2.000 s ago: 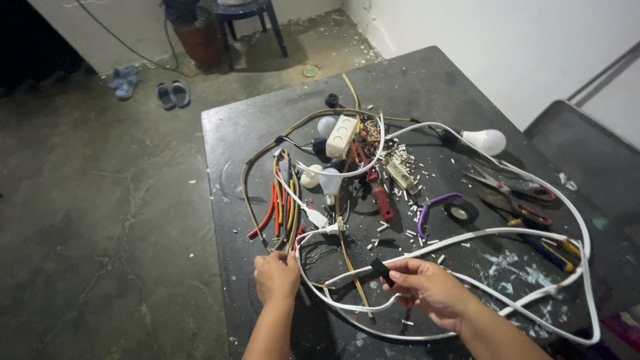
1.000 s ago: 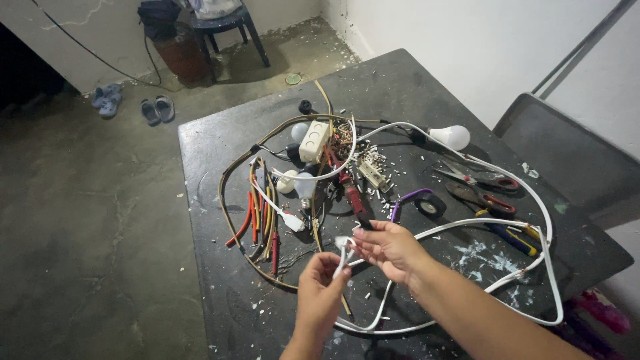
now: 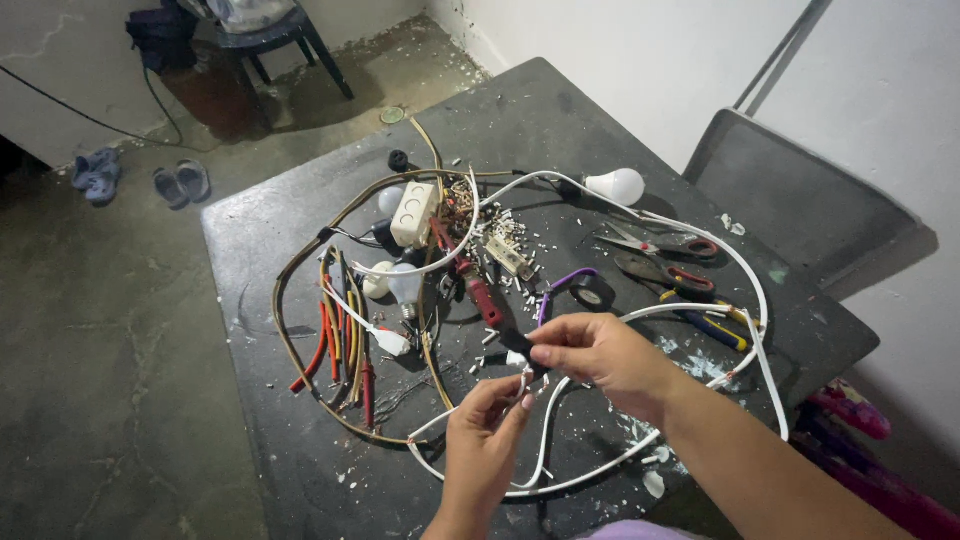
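Near the table's front, my left hand (image 3: 484,431) pinches stripped ends of white electrical cable (image 3: 551,489). Just above and right of it, my right hand (image 3: 600,356) holds a short strip of black tape (image 3: 519,343), which hangs beside the bared wires. The white cable loops over the table, reaching a white LED bulb (image 3: 616,187) at the back. A roll of black tape (image 3: 592,292) lies beyond my right hand, with a purple wire beside it. A red-handled tool (image 3: 482,298) lies behind the fingers. Where the tape strip meets the wires is partly hidden.
On the dark table (image 3: 525,101) lie scissors (image 3: 656,244), pliers with yellow-blue handles (image 3: 705,326), a cream outlet box (image 3: 414,214), a clear-glass-style bulb (image 3: 405,286), coloured wire pieces (image 3: 341,337) and white insulation scraps (image 3: 508,229). A chair (image 3: 799,195) stands at the right edge.
Two seconds ago my hands were apart; now they are close together at the bared cable ends. The black strip in my right hand has come up to the wires.
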